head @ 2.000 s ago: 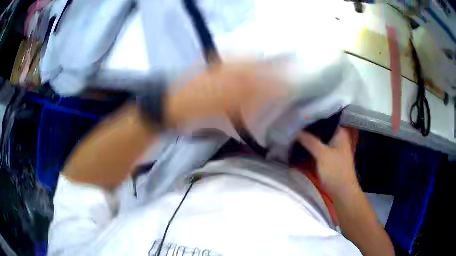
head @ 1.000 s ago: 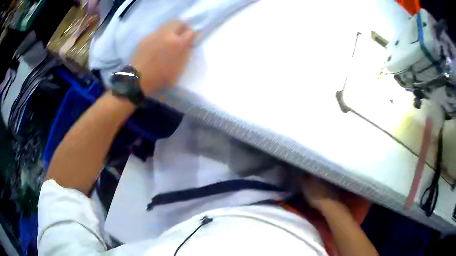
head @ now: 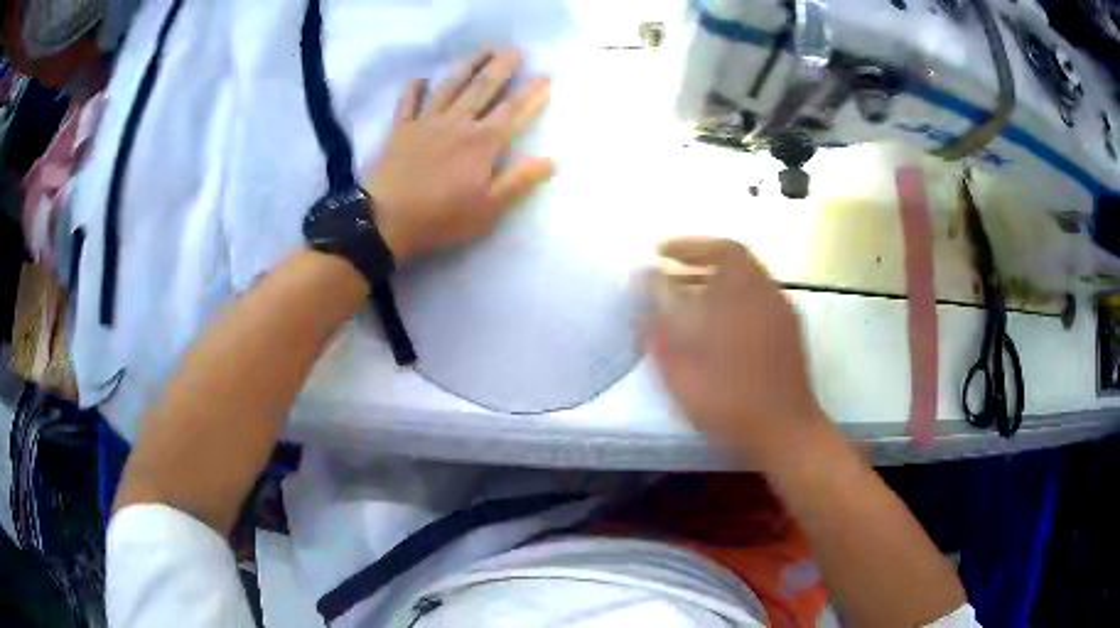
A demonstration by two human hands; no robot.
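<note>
A pale panel (head: pixel 528 319) with a curved edge lies on the machine table, its rounded end near the front edge. A dark band (head: pixel 322 92) runs down it and passes under my left wrist. My left hand (head: pixel 461 160) lies on the panel with the fingers spread, a dark watch on the wrist. My right hand (head: pixel 731 337) is blurred, at the panel's right edge, with fingers curled; whether it grips the edge cannot be told. The sewing machine head (head: pixel 798 74) stands just beyond my right hand, in bright glare.
A pink strip (head: pixel 917 307) lies right of my right hand, with black scissors (head: pixel 992 356) beside it. More pale panels (head: pixel 184 184) with dark bands lie at the left. Another banded panel (head: pixel 430 540) and an orange cloth (head: pixel 725 528) are at my lap.
A pale banded panel now lies flat in front of the machine. My left hand has moved onto it from the table's left edge. My right hand has come up from below the table edge.
</note>
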